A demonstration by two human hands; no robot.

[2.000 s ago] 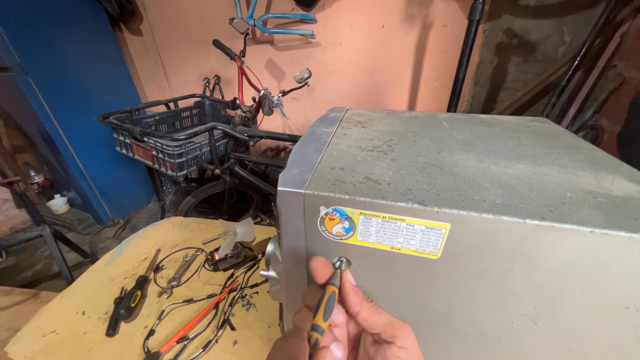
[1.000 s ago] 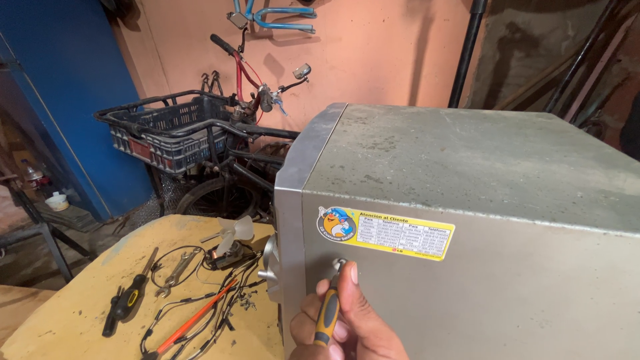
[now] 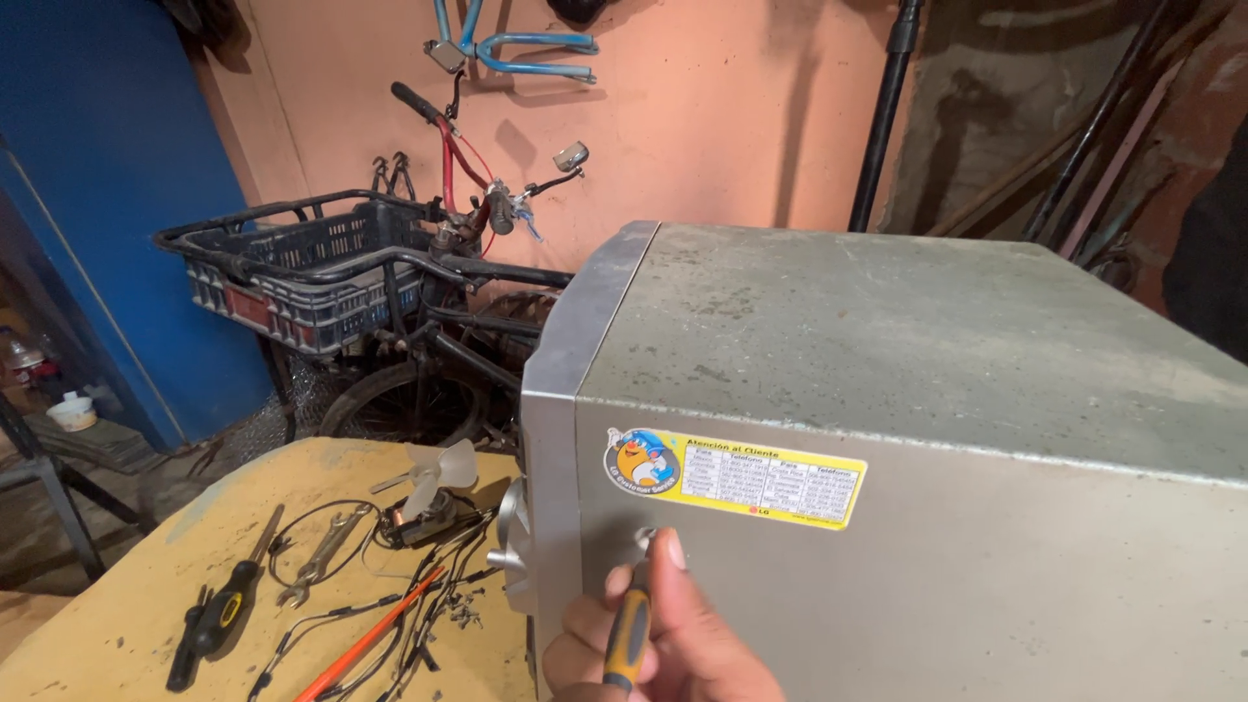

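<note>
My right hand [image 3: 658,619], low in the middle of the head view, grips a screwdriver [image 3: 627,639] by its grey and yellow handle, with the thumb on the right and curled fingers on the left. The tool points up at a small round metal piece [image 3: 644,535] on the side panel of a grey metal appliance [image 3: 975,604], probably a microwave oven. Fingers hide most of the shaft and the tip. A yellow sticker [image 3: 770,478] with print and a cartoon figure is just above the hand. My left hand is out of view.
On the yellow tabletop [image 3: 107,624] left of the appliance lie a black-handled screwdriver [image 3: 226,609], wrenches [image 3: 327,556], a small fan motor [image 3: 426,512], cables [image 3: 390,624], an orange rod [image 3: 370,639] and loose screws [image 3: 466,609]. A bicycle with a crate [image 3: 302,283] stands behind.
The fingers of my right hand have shifted their grip on the screwdriver handle. The tool remains at the same place on the side panel.
</note>
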